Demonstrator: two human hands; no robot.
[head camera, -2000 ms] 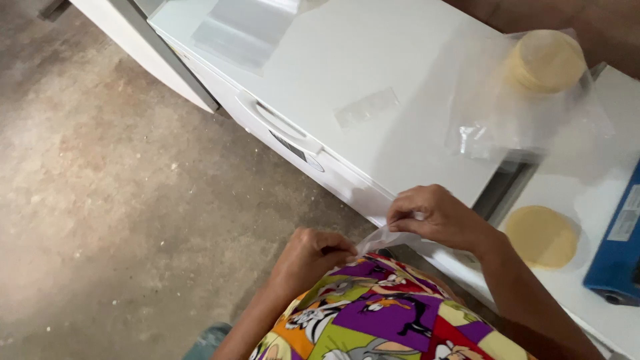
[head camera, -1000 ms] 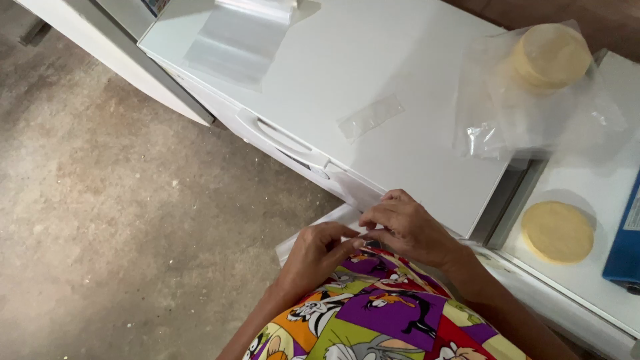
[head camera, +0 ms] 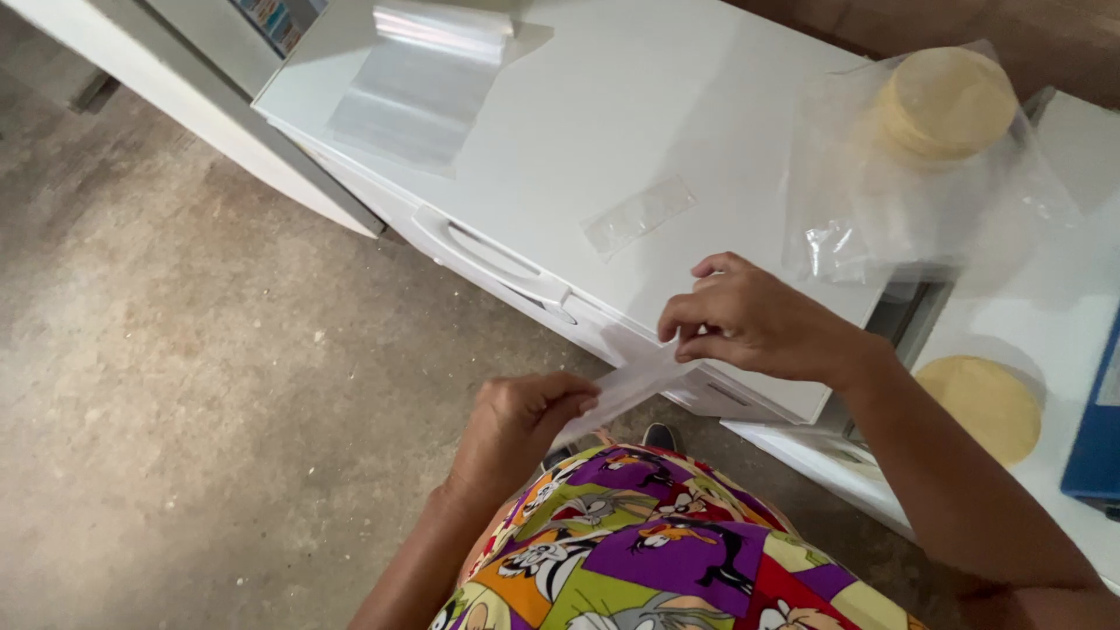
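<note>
A strip of clear plastic film (head camera: 626, 385) is stretched between my hands, in front of the white appliance. My left hand (head camera: 534, 420) pinches its lower end, and my right hand (head camera: 744, 319) pinches the upper end near the appliance's edge. On the white top lies a small clear plastic piece (head camera: 640, 216). A stack of round yellowish discs (head camera: 949, 105) rests on clear plastic bags (head camera: 840, 219) at the upper right. One more such disc (head camera: 984, 407) lies beyond my right forearm on a white surface.
A roll of clear plastic film (head camera: 429, 87), partly unrolled, lies at the far left of the white appliance top (head camera: 560, 105). A blue object (head camera: 1098, 429) stands at the right edge. The appliance's handle (head camera: 486, 254) faces the concrete floor (head camera: 219, 350). A gap separates the two white surfaces.
My hands, close together one second ago, have moved apart, with the film strip now stretched between them. The other plastic pieces and the discs have stayed in place.
</note>
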